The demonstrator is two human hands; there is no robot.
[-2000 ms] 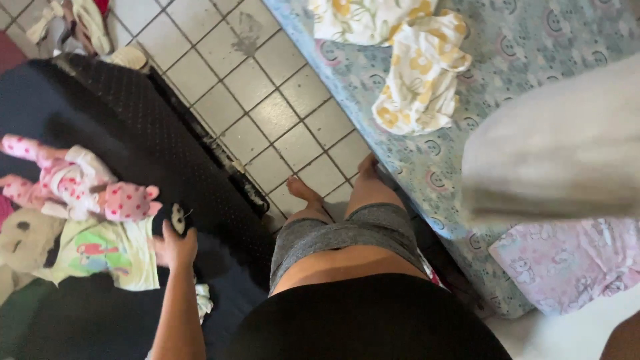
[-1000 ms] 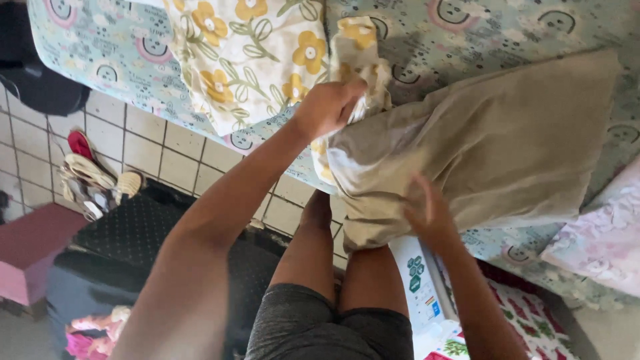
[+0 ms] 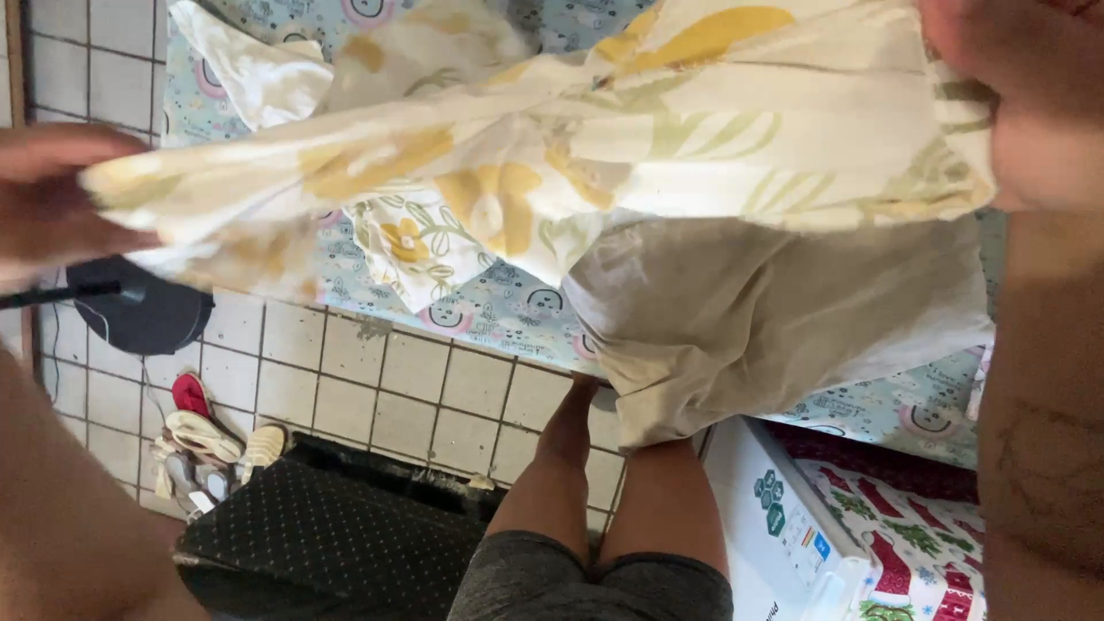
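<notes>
A white fabric piece with yellow flowers (image 3: 517,164) is stretched across the upper view, held up between both hands. My left hand (image 3: 60,203), blurred at the left edge, grips one end. At the top right my right hand (image 3: 1018,95) grips the other end, partly cut off by the frame. Below the cloth, a beige fabric piece (image 3: 776,319) lies on the rainbow-print bed sheet (image 3: 543,302), its lower corner hanging over the edge. More flowered cloth (image 3: 414,250) and a plain white cloth (image 3: 276,82) rest on the bed, partly hidden.
A black dotted upholstered piece (image 3: 345,535) stands at the lower left, near several shoes (image 3: 207,435) on the tiled floor (image 3: 397,371). A round dark base (image 3: 142,310) is at the left. A white appliance (image 3: 776,526) and Christmas-print fabric (image 3: 923,535) are at the lower right.
Both hands have moved apart and now hold up flowered cloth. One second ago, my left hand was at the flowered cloth and my right hand was by the beige fabric on the bed.
</notes>
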